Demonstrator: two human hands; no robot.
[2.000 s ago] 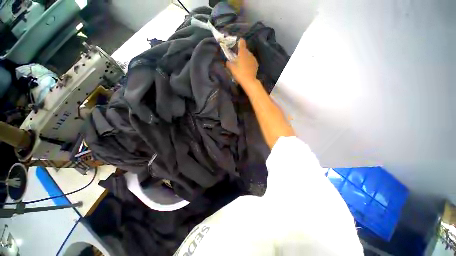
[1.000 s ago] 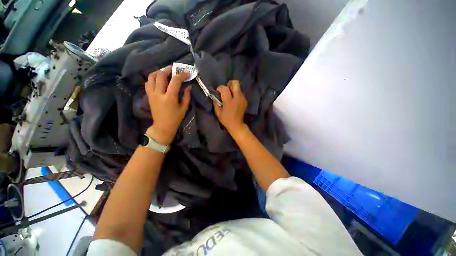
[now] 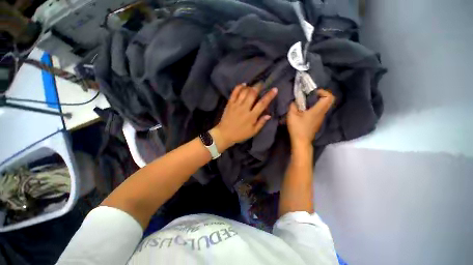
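Note:
A large heap of dark grey garment pieces (image 3: 176, 57) lies in front of me. A pale tie strip (image 3: 302, 96) runs over its right part, with a white printed ticket (image 3: 297, 56) beside it. My right hand (image 3: 310, 116) grips the lower end of the pale tie strip between thumb and fingers. My left hand (image 3: 244, 116), with a pale-strapped wristband, lies on the cloth to the left of the strip, fingers spread, holding nothing that I can see.
A white tub (image 3: 75, 178) with tan scraps is at the lower left. Another white rounded rim (image 3: 134, 145) shows under the cloth. A white machine table (image 3: 26, 114) with a blue strip and cable is at the left. A pale smooth surface (image 3: 404, 196) is at the right.
The view has shifted, so the heap sits further right and the tub shows. My left hand has moved off the ticket onto the cloth. My right hand still grips the strip.

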